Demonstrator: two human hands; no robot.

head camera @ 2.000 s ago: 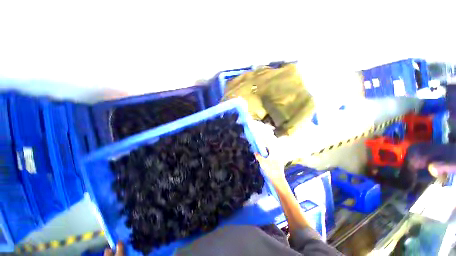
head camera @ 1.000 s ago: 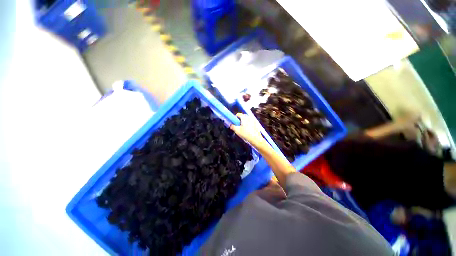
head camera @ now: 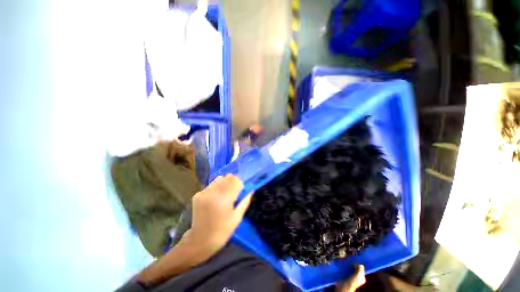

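Note:
A deep blue crate is held tilted in front of me, with a white label on its long side. A heap of small dark pieces lies in it, with a pale liner showing at the edge. My left hand grips the rim at the crate's left end. My right hand is at the near rim, partly cut off by the bottom edge; only some fingers show. Another blue crate with a white liner shows behind and partly under the held crate.
Olive-green cloth and a white bag lie on blue crates along the left wall. Yellow-black tape runs on the floor. A blue stool stands at the top. A bright tabletop with brown pieces is at right.
The filled crate has swung right over the other crate, hiding the brown pieces in it, and is tilted. My left hand now shows on its rim; my right hand is lower in view.

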